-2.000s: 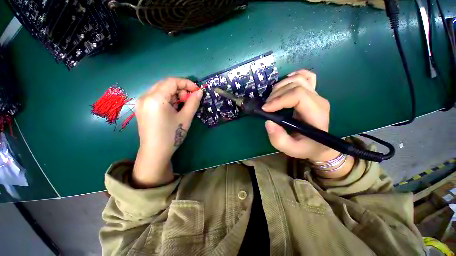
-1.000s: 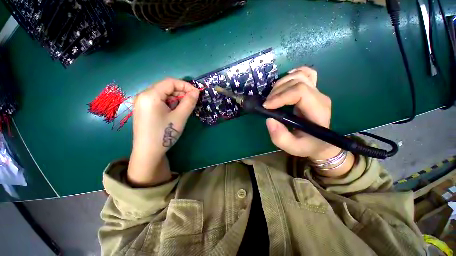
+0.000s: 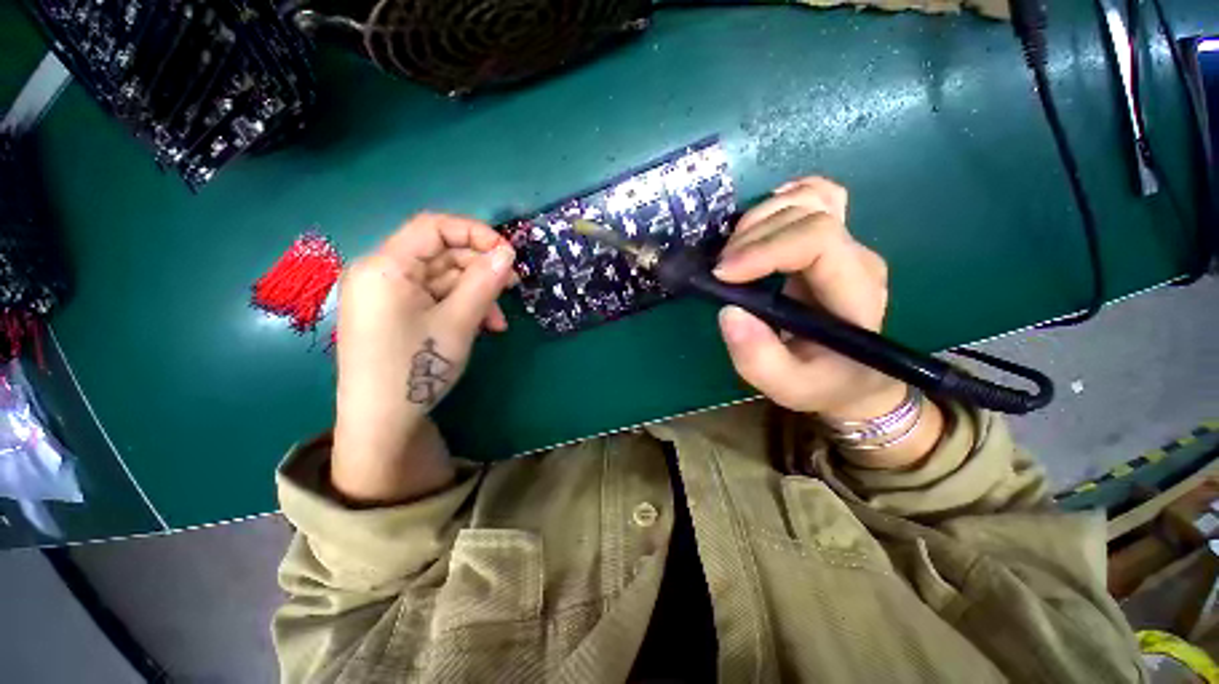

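A dark PCB panel (image 3: 628, 227) with silvery parts lies on the green mat, tilted up to the right. My right hand (image 3: 809, 301) holds the black soldering iron (image 3: 836, 334) like a pen, its tip over the upper left of the panel. My left hand (image 3: 421, 314) is at the panel's left edge, thumb and index finger together. A bit of red shows at these fingertips on the panel's corner; whether the fingers still grip a wire cannot be told. A pile of red lead wires (image 3: 298, 281) lies left of my left hand.
Stacked PCB panels (image 3: 187, 80) stand at upper left. A fan with a round wire grille (image 3: 495, 38) is beyond the panel. Tweezers (image 3: 1130, 100) and black cords (image 3: 1063, 147) lie at right. A dark stack with red strands (image 3: 24, 254) and a clear plastic bag (image 3: 34, 434) are at far left.
My left hand has drawn back slightly to the left, and the red wire that ran through its fingers no longer shows there. The iron stays over nearly the same part of the panel.
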